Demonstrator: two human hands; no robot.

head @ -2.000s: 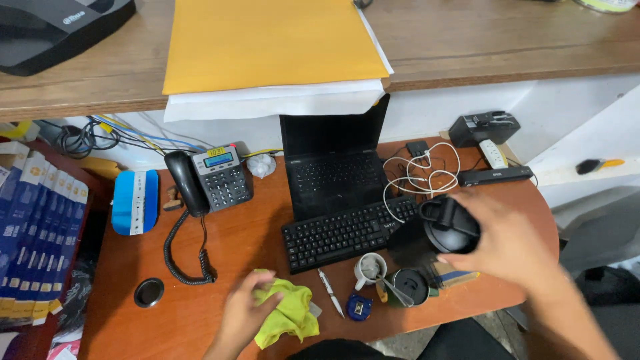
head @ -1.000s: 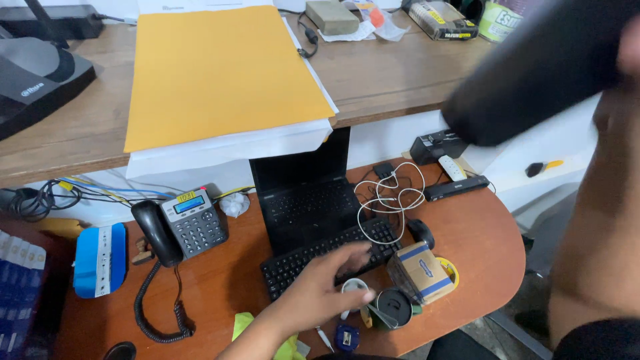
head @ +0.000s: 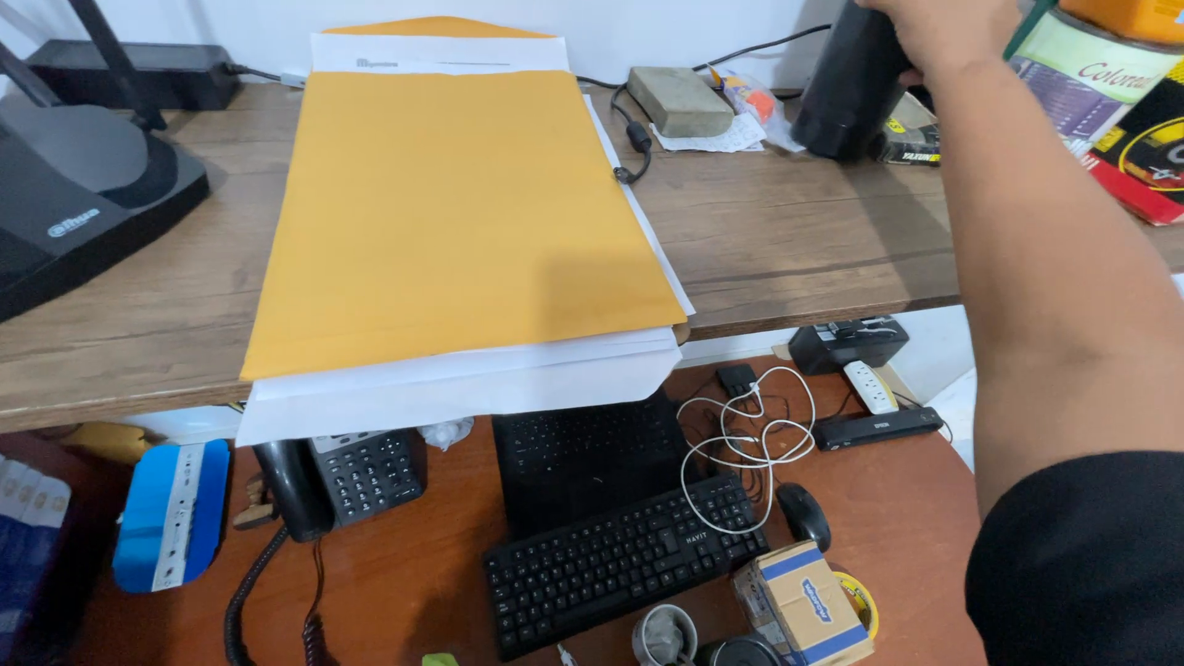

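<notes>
My right hand (head: pixel 953 37) is closed around the upper part of a black cylindrical bottle (head: pixel 846 88), at the back right of the wooden shelf. The bottle stands or hovers beside a small dark box (head: pixel 906 139) and a paint can (head: pixel 1082 79); whether its base touches the shelf I cannot tell. My left hand is out of the frame. On the lower desk are a black keyboard (head: pixel 620 564), a laptop (head: pixel 592 462), a mouse (head: pixel 803 514), a cardboard box (head: pixel 805 601) and a white cup (head: pixel 664 634).
A yellow envelope (head: pixel 462 222) lies over white papers that overhang the shelf edge. A grey block (head: pixel 680 102) sits near a black cable, and a router (head: pixel 83 194) is at the left. Below are a desk phone (head: pixel 370 476), a blue case (head: pixel 171 518) and a tangled white cable (head: pixel 786 425).
My right hand has carried the black bottle from above the desk to the shelf's back right. My left hand, over the keyboard a second ago, has left the view. The view has moved up toward the shelf.
</notes>
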